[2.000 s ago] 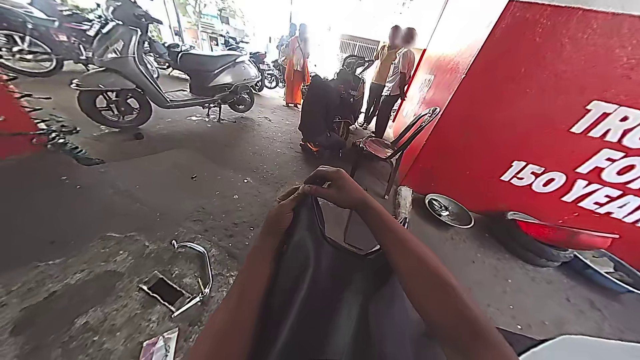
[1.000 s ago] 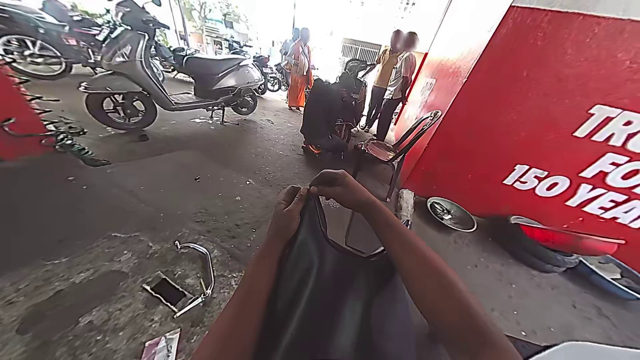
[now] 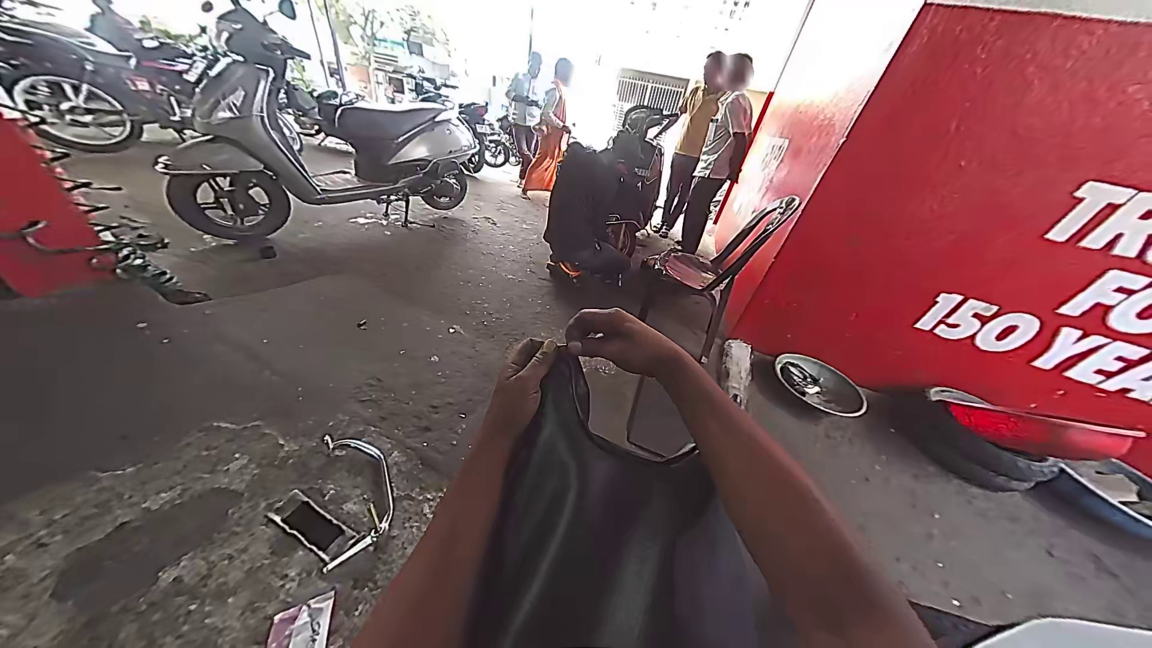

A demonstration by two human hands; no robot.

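Observation:
A black sheet of leather-like material (image 3: 585, 531) hangs below my hands and spreads toward the bottom edge, with a curved cut-out edge at its upper right. My left hand (image 3: 522, 382) pinches its top corner from the left. Close beside it, my right hand (image 3: 621, 340) has fingertips bent together at the same corner, the two hands nearly touching. Whether a small item sits between the fingertips cannot be told. My forearms cross in front of parts of the sheet.
A chair (image 3: 688, 270) stands ahead by the red wall (image 3: 900, 225). Along that wall lie a metal bowl (image 3: 821, 385), a tire (image 3: 972, 454) and a blue basin (image 3: 1107, 504). A bent metal bar (image 3: 385, 477) lies left, a scooter (image 3: 315, 162) is parked beyond, and a person (image 3: 585, 211) crouches ahead.
The right hand's fingers have shifted slightly at the sheet's corner; both hands stay there.

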